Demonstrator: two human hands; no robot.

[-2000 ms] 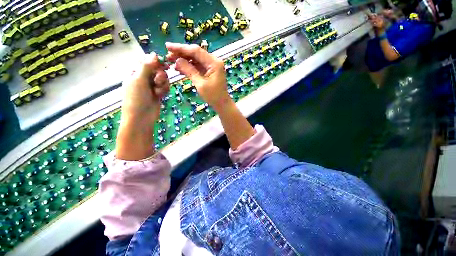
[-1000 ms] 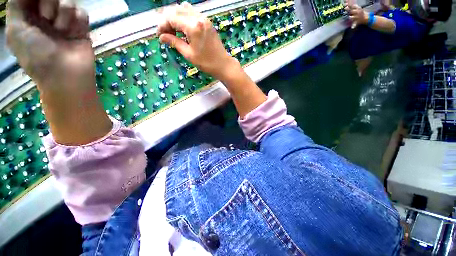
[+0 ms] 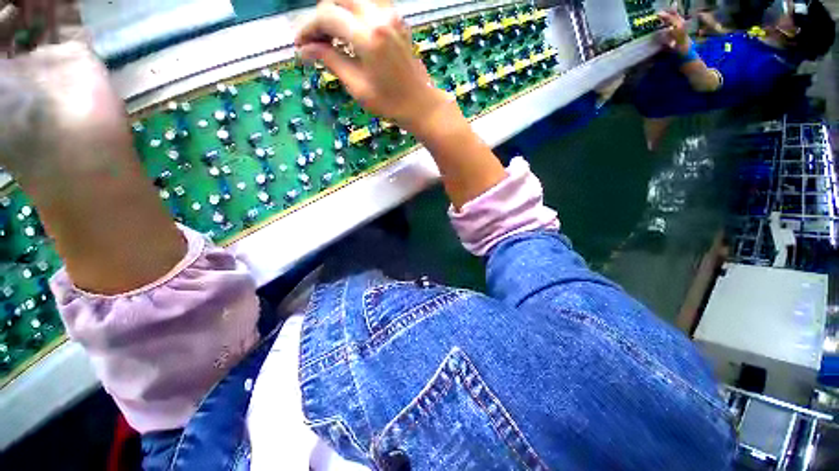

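A long green circuit board panel [image 3: 230, 175] dotted with capacitors lies along the line. Its right part bears rows of yellow-topped transformers [image 3: 497, 69]; one transformer [image 3: 359, 135] sits nearer its middle. My right hand [image 3: 368, 55] is over the board's far side, fingers bent; a yellow piece shows just below its fingers, and whether they touch it I cannot tell. My left hand [image 3: 55, 101] is blurred at the upper left, over the far rail, partly cut off by the frame's edge; its fingers and anything in them cannot be made out.
The pale near rail [image 3: 368, 193] runs along the board's front edge. A whitish sheet [image 3: 156, 23] lies beyond the far rail. A person in blue [image 3: 708, 74] stands at the upper right. A white box [image 3: 764, 313] and wire racks [image 3: 800, 175] are at the right.
My left hand has moved from near my right hand to the upper left. My right hand has come down over the board. The view has shifted, so the loose transformers are out of sight.
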